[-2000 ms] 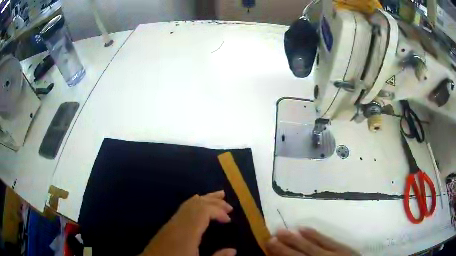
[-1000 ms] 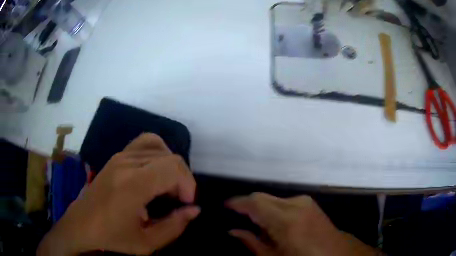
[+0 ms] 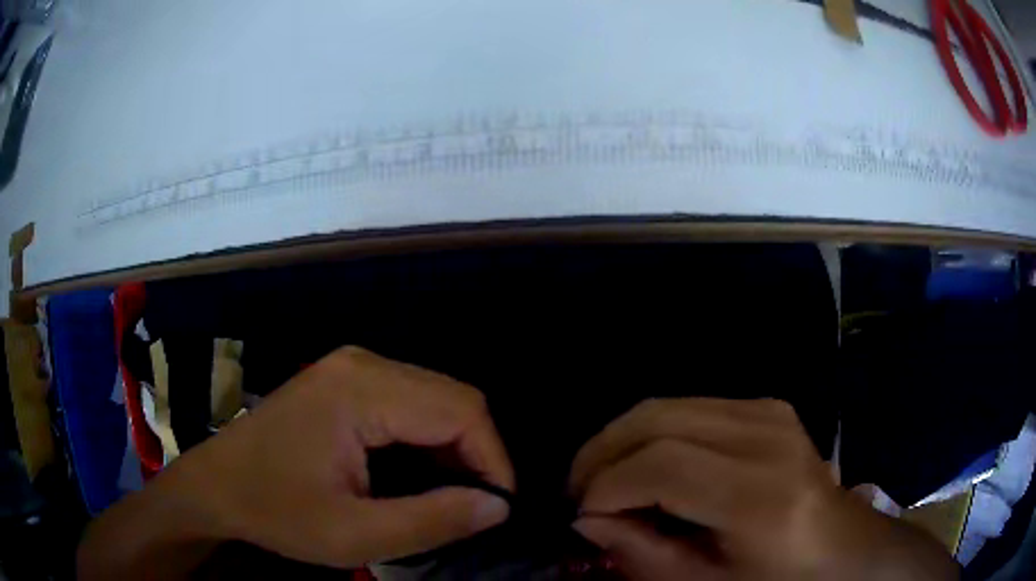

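The dark garment panel (image 3: pixel 534 340) lies below the table's front edge, over the wearer's lap; its outline merges with other dark cloth. My left hand (image 3: pixel 364 465) pinches the dark cloth between thumb and forefinger at the lower middle. My right hand (image 3: pixel 704 477) pinches it close beside, fingers curled. The fingertips of the two hands are a short gap apart. The pinched edge is too dark to make out. The tan template strip (image 3: pixel 842 19) lies on the table at the top right, cut off by the frame.
The white table (image 3: pixel 454 102) has printed ruler markings along its wood-edged front. Red-handled shears (image 3: pixel 983 68) lie at the top right. A blue bin (image 3: pixel 85 386) and a red bin edge (image 3: pixel 134 375) are below the table at left. A dark flat object (image 3: pixel 23 108) is at the left edge.
The view has tilted down. The dark panel has come off the table towards the lap. The template strip left the right hand and lies by the shears. Both hands have closed on the cloth.
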